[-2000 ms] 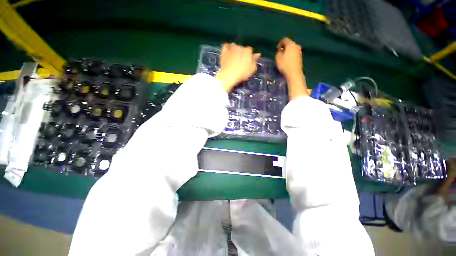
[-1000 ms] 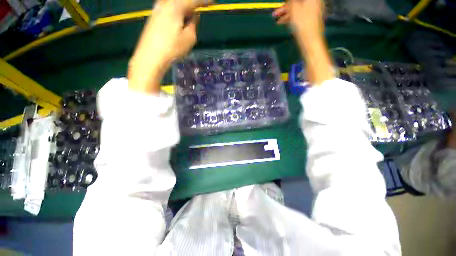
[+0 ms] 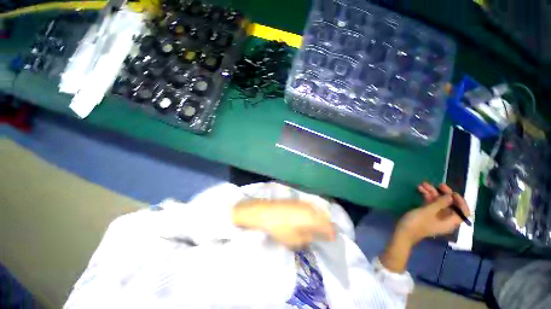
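Note:
My right hand [image 3: 432, 218] is at the lower right, over the bench's front edge, and holds a thin dark pen-like tool [image 3: 460, 212]. My left hand [image 3: 284, 222] is blurred in front of my chest; I cannot tell if it holds anything. A dark adhesive strip with white edges [image 3: 332, 152] lies on the green mat, with a bare white corner at its right end. A large clear blister tray [image 3: 371, 66] with rows of pockets lies behind the strip; glare hides what its pockets hold.
A second tray [image 3: 175, 66] with black housings is at the left, beside white paper strips [image 3: 106, 57]. A tangled heap of thin black pieces [image 3: 261, 71] lies between trays. Spare adhesive sheets [image 3: 459, 160], a blue bin [image 3: 471, 111] and glossy right-hand trays [image 3: 525, 187] are at the right.
Both hands have come back from the far side of the bench towards me. The right hand now shows the dark tool. The view has turned, and the spare adhesive sheets now show.

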